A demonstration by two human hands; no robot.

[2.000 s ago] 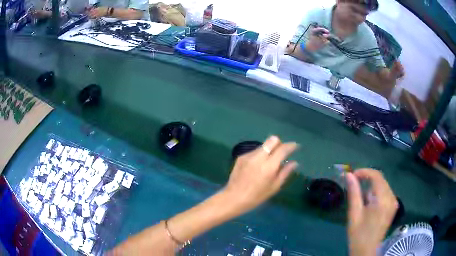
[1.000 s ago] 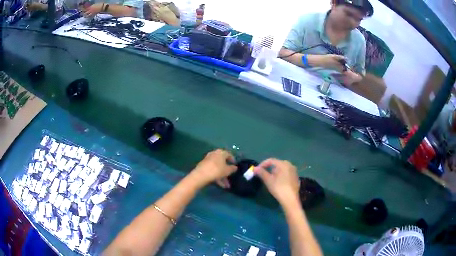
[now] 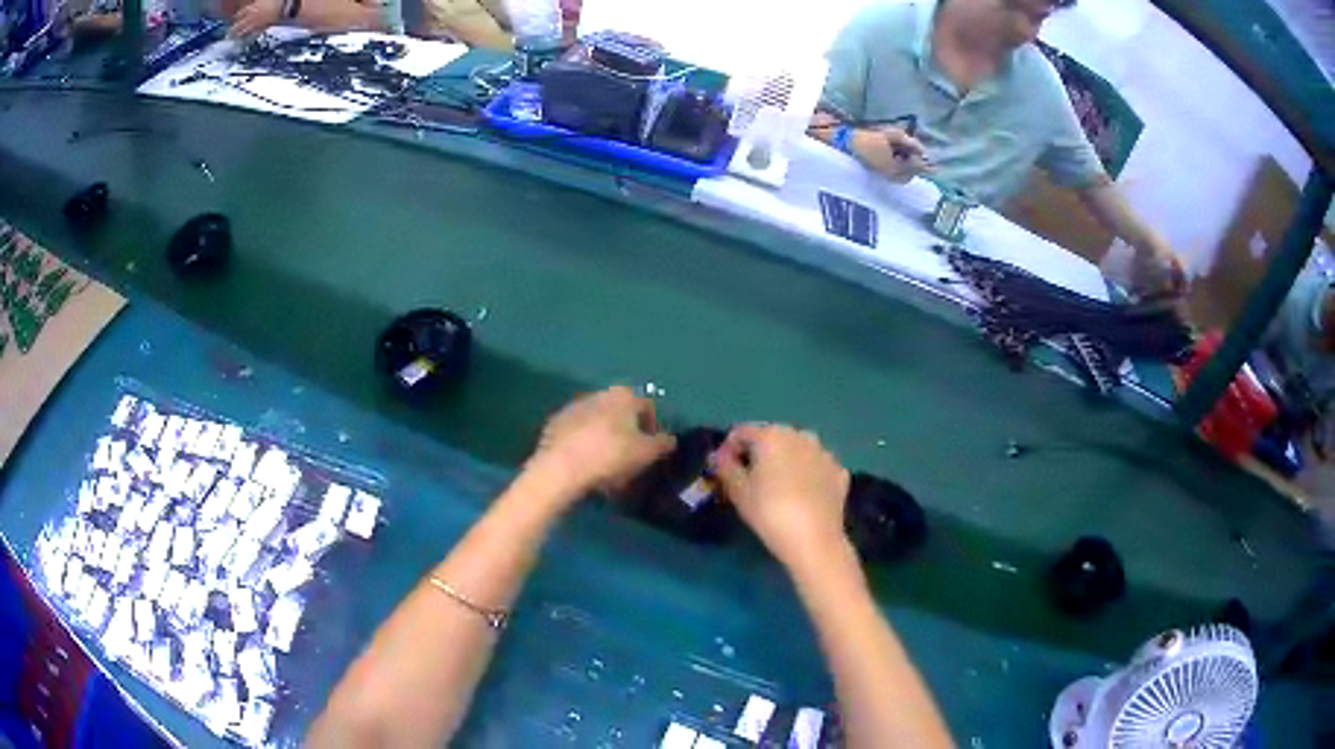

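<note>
A round black housing (image 3: pixel 677 511) sits on the green belt between my hands. A small white cell with a yellow end (image 3: pixel 700 492) shows inside it. My left hand (image 3: pixel 597 439) is at the housing's upper left rim with curled fingers; its fingertips partly hide the rim. My right hand (image 3: pixel 783 483) has its fingertips pinched at the cell's yellow end, over the housing's right side. The exact contact of the fingertips is blurred. Thin wires near them are too fine to make out.
Another black housing (image 3: pixel 883 520) is just right of my right hand. A housing with a cell (image 3: pixel 425 353) is to the left. White cells (image 3: pixel 191 556) lie on the left bench. A white fan (image 3: pixel 1171 699) stands at lower right. A person (image 3: pixel 966 103) works opposite.
My right hand has come in from the right with the cell, which is now lower, inside the housing. My left hand has moved to the housing's rim. The housings have shifted left.
</note>
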